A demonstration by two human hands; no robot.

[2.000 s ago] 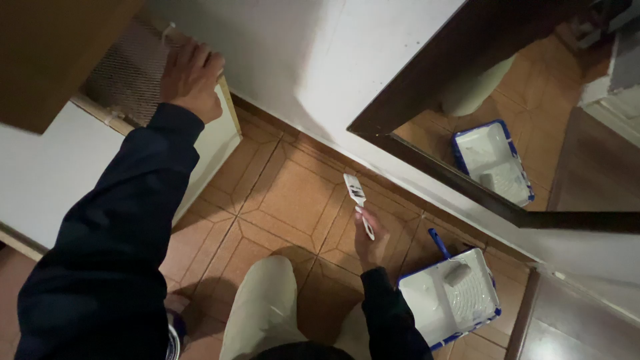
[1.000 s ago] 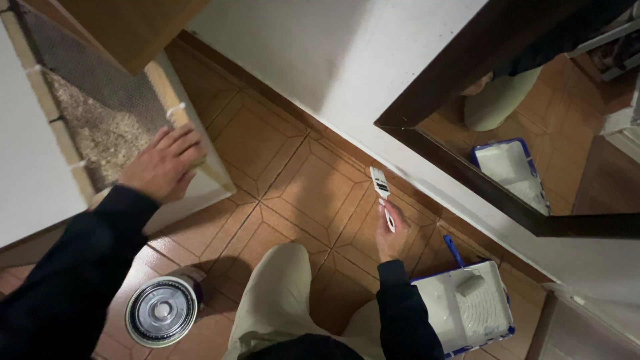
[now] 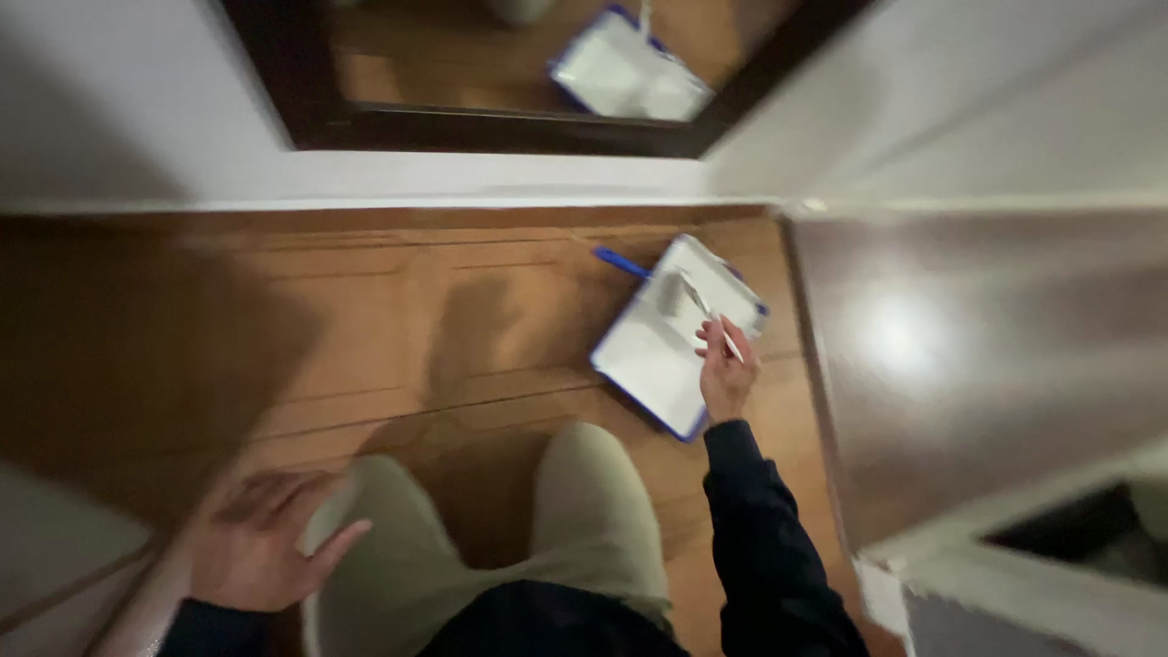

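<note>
My right hand grips the handle of a flat white paintbrush, its bristle end over the white-lined paint tray. Whether the bristles touch the tray cannot be told. The tray has blue edges and lies on the tiled floor, with a small paint roller resting in it; the roller's blue handle sticks out past the rim. At the lower left, my left hand is blurred, fingers apart and holding nothing, beside my left knee.
A dark-framed mirror on the white wall reflects the tray. A reddish-brown skirting runs along the wall's foot. At right is a shiny darker floor, and a white-edged panel stands at lower left.
The view has swung far to the right. My right hand has carried the brush from beside the skirting to over the tray. My left hand has let go of the panel's wooden edge.
</note>
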